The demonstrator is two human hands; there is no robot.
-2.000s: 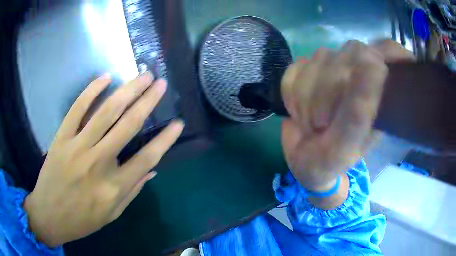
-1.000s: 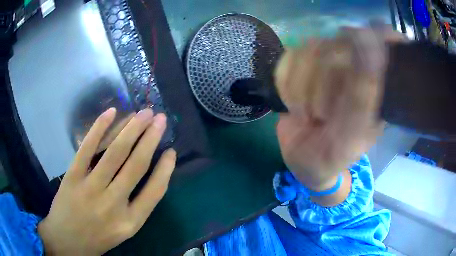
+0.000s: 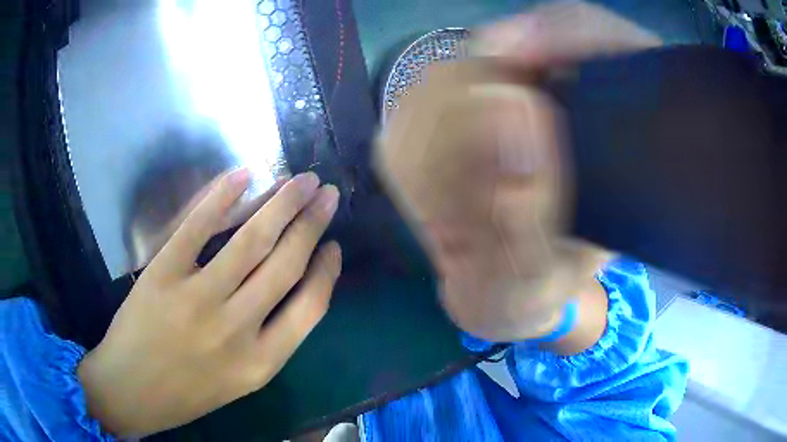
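A flat device unit with a mirror-like silver sheet [image 3: 112, 112] lies at the left in a black surround. A perforated dark strip [image 3: 293, 78] with honeycomb pattern runs along the sheet's right side, with a thin red wire [image 3: 341, 52] beside it. My left hand [image 3: 216, 311] lies flat with fingers apart, fingertips on the unit's lower right part. My right hand [image 3: 492, 190], blurred, is closed around a thick dark electric screwdriver [image 3: 682, 164]; its tip is hidden behind the hand. The round perforated screw tray [image 3: 423, 65] is mostly hidden behind my right hand.
The dark green bench surface [image 3: 380, 328] lies under the work, with its edge curving along the bottom. A white surface [image 3: 733, 354] is at the lower right. Blurred tools and a blue item [image 3: 735, 39] are at the upper right. My blue sleeves show below.
My right hand with the screwdriver has moved left from over the tray's right side towards the unit, now covering most of the tray. My left hand stays on the unit; the whole view has shifted somewhat.
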